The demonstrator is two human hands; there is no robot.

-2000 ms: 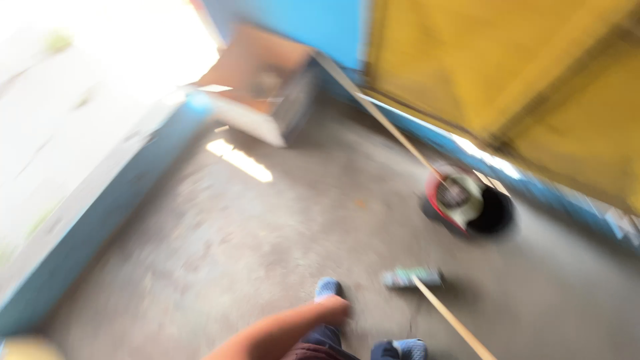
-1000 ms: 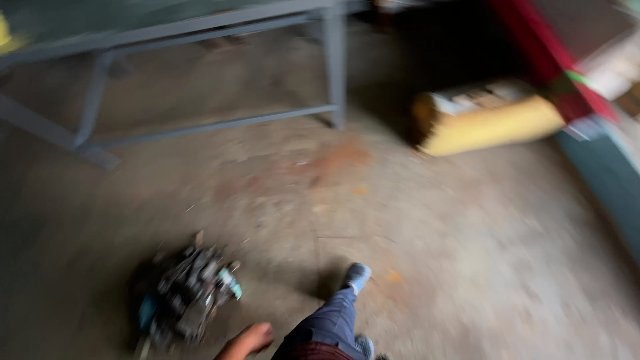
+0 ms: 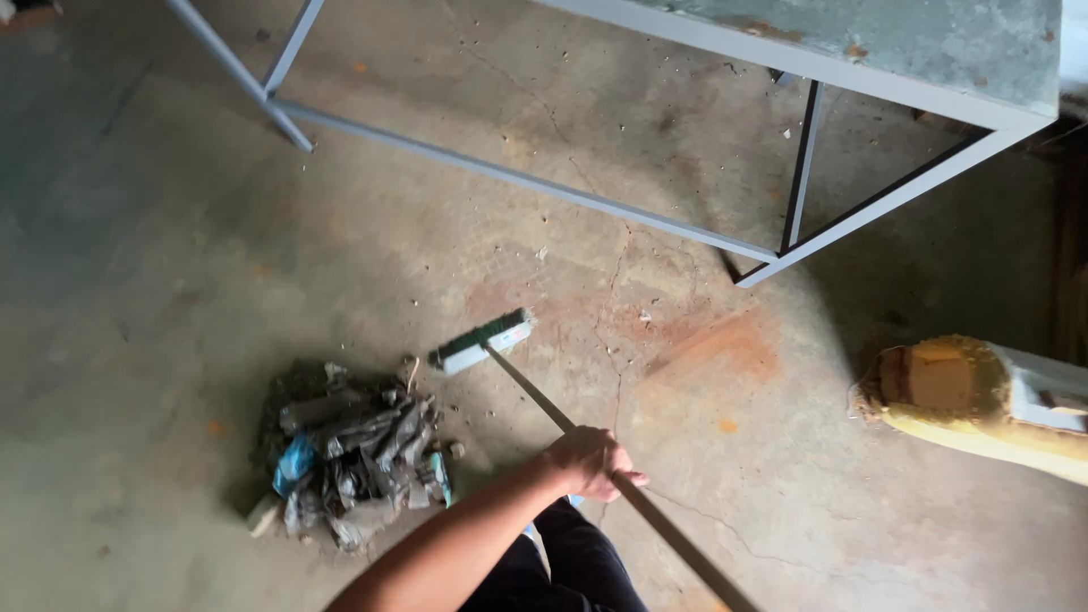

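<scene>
My left hand (image 3: 595, 463) reaches in from the lower left and is closed around the wooden handle of a push broom (image 3: 486, 342). The broom's head, with dark green bristles and a white and light-blue block, rests on the concrete floor ahead of the hand. Its handle runs on past my hand and out at the lower right edge. Just left of the broom head lies a heap of rubbish (image 3: 357, 459), mostly crumpled dark plastic with some blue pieces. Loose grit and a reddish dust patch (image 3: 714, 344) mark the floor. My right hand is out of view.
A table with a grey metal frame (image 3: 527, 180) and a worn greenish top (image 3: 960, 42) stands across the upper part. At the right lies a yellow sack (image 3: 977, 429) with pieces of material inside. My dark-clad legs are at the bottom, beside the heap.
The view has swung a lot. My left hand, seen one second ago with no broom visible in it, now grips the broom handle, and the broom head is beside the heap.
</scene>
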